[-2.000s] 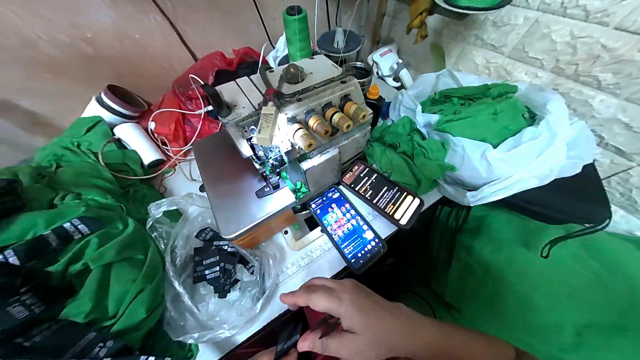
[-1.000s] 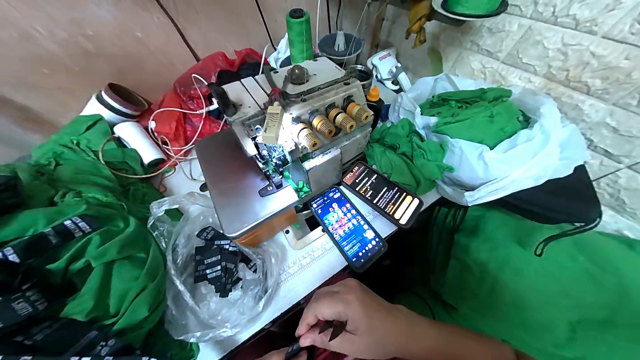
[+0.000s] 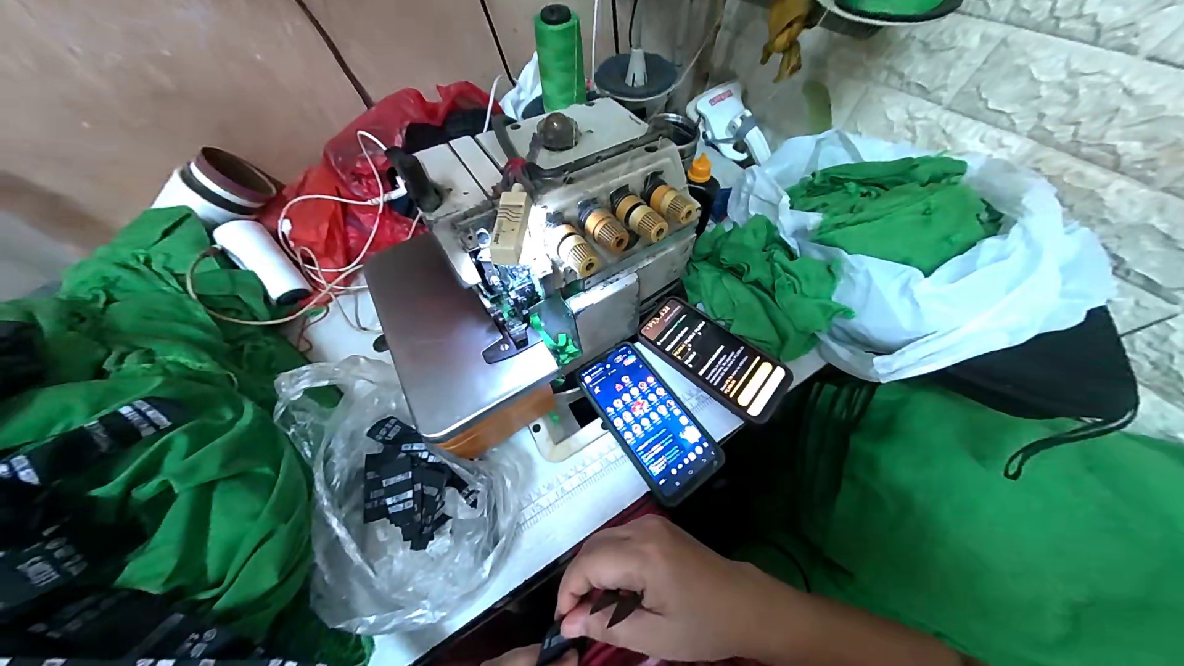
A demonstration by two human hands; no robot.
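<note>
My right hand (image 3: 661, 587) is at the bottom centre, below the table edge, closed around small dark pointed blades, likely thread snips (image 3: 618, 606). Its thumb and finger pinch a small black label (image 3: 558, 645). Only the fingers of my left hand (image 3: 518, 657) show at the bottom edge, touching that label. Two lit phones (image 3: 652, 425) lie on the table above my right hand, beside an overlock sewing machine (image 3: 573, 203). A clear plastic bag (image 3: 351, 564) holding black labels (image 3: 416, 490) sits left of them.
Green fabric (image 3: 213, 481) with black labels is heaped at left. Green cloth (image 3: 897, 213) lies in a white plastic bag (image 3: 1045, 268) at right, with more green fabric (image 3: 999, 536) below. A green thread cone (image 3: 560, 65), a red bag (image 3: 333, 185) and tangled cables stand around the machine.
My right hand has shifted slightly, and the dark blades show more plainly than two seconds ago. The phones, the bags and the machine stay where they were.
</note>
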